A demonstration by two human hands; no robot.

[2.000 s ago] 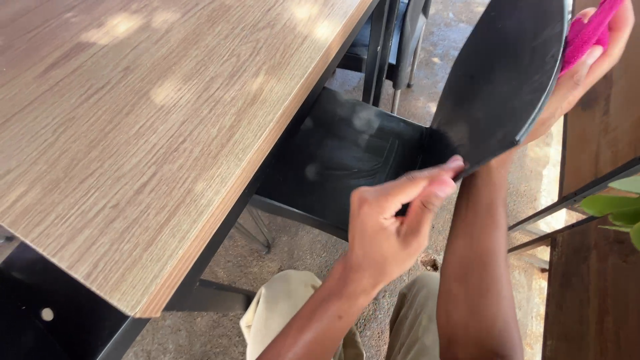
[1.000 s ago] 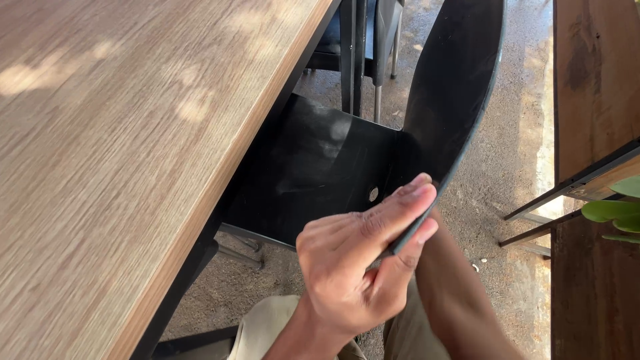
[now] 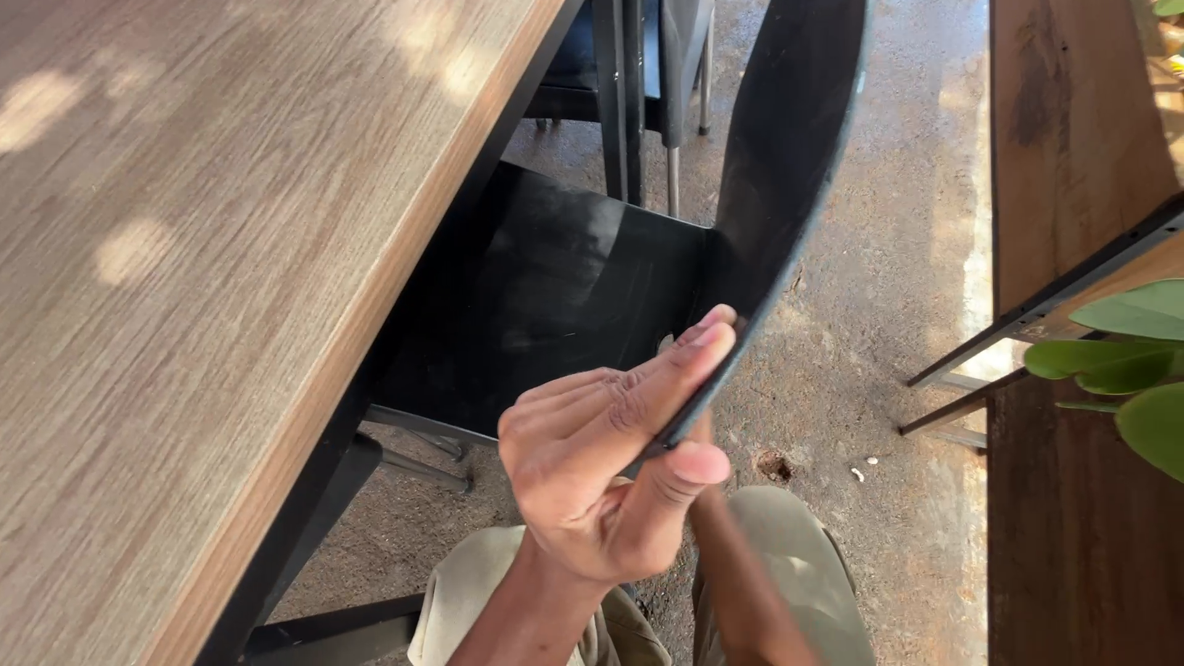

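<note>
My left hand (image 3: 601, 453) grips the lower near corner of a black chair's backrest (image 3: 786, 139), fingers on the seat-facing side and thumb on the outer side. The backrest is curved and seen nearly edge-on. The chair's dark seat (image 3: 555, 287) reaches under the tabletop and shows a lighter, hazy patch and a small pale spot near my fingertips. My right forearm comes up from the bottom right behind my left hand; my right hand is hidden behind the backrest, so what it holds is not visible.
A wood-grain table (image 3: 277, 231) with a black frame fills the left. Another dark chair (image 3: 680, 65) stands beyond a black table leg (image 3: 620, 102). At right are wooden furniture (image 3: 1073, 157) with metal supports and green leaves (image 3: 1128, 361). My knees are below, above the concrete floor (image 3: 888, 305).
Two seconds ago my right hand showed at the backrest's far side with a bright pink cloth; hand and cloth are now hidden. My left hand remains at the backrest's near corner.
</note>
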